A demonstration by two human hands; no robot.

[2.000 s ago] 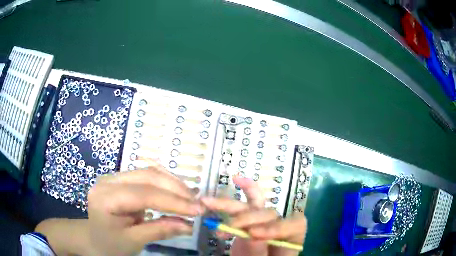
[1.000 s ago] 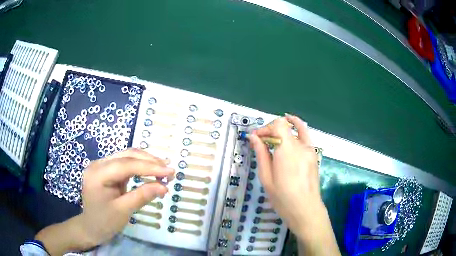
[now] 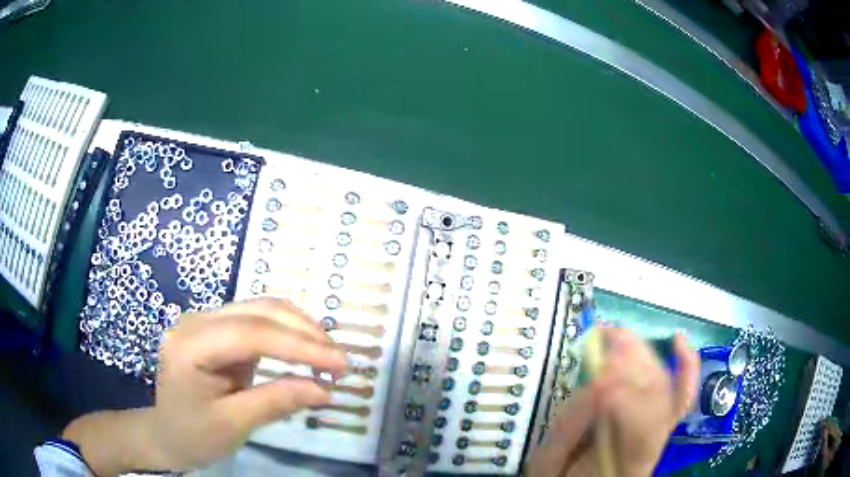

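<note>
The cream slotted tray [image 3: 296, 177] holds rows of dark round-headed parts, and a grey metal bar fixture [image 3: 421, 373] with pockets lies across it. My left hand [image 3: 224, 377] is over the tray's left part. Thumb and forefinger are close around a small shiny thing, apparently a metal ring, partly hidden. My right hand [image 3: 620, 391] is blurred and grips the yellow-handled brush [image 3: 594, 352]. The brush's blue end is at the upper part of a second bar fixture [image 3: 576, 278] along the tray's right edge; its exact contact is unclear.
A black tray [image 3: 186, 177] of loose rings is at left, beside a stacked slotted tray [image 3: 47, 177]. A blue bin [image 3: 694, 452] with a round metal pot [image 3: 719, 393] is partly behind my right hand, near a ring pile [image 3: 760, 382]. A green conveyor [image 3: 354, 84] lies beyond.
My right hand has moved the brush from the middle bar fixture to the right one. My left hand moved slightly down and right. Earlier, both hands were together over the tray's lower middle.
</note>
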